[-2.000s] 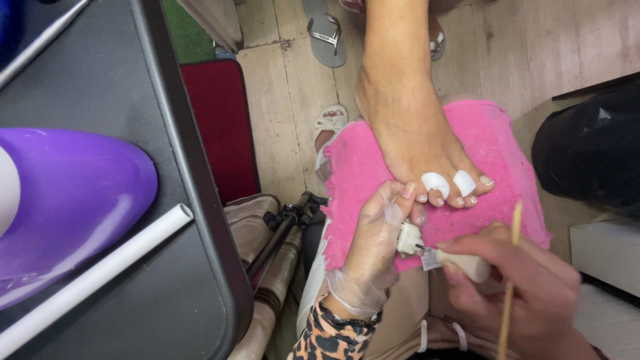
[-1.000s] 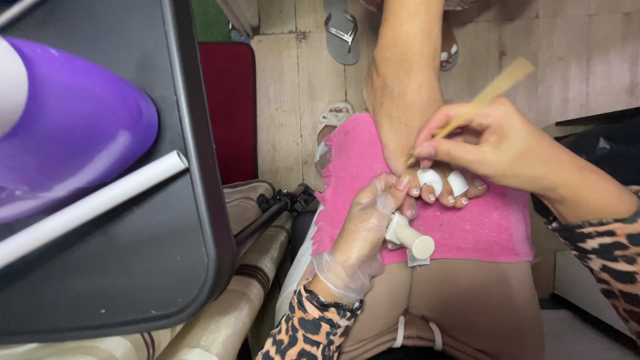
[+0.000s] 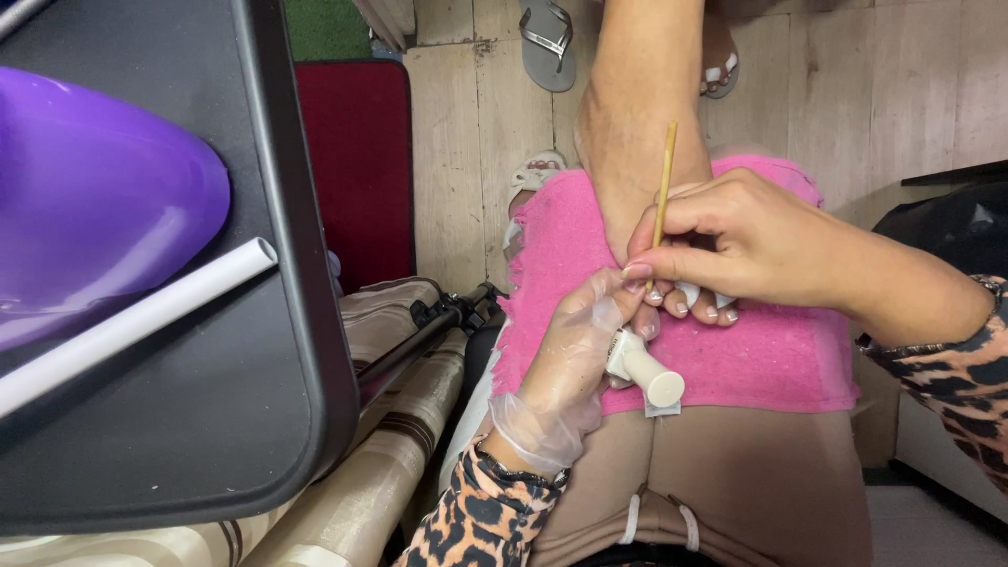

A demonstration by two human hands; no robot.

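Another person's bare foot rests on a pink towel spread over my lap, with white separators between its toes. My left hand, in a clear plastic glove, holds a nail polish bottle whose long cream cap is on; its fingertips are at the big toe. Between the thumb and fingers of my bare right hand is a thin wooden stick, its lower tip down at the big toe's nail. My right hand partly hides the toes and separators.
At left a black tray table bears a glossy purple object and a white tube. Beyond are a red mat, a grey flip-flop and the person's other foot. A black bag-like object is at right.
Two seconds ago my right hand held the polish cap apart from the bottle; by one second ago the cap was on and the stick was at the toes. The stick now stands more upright.
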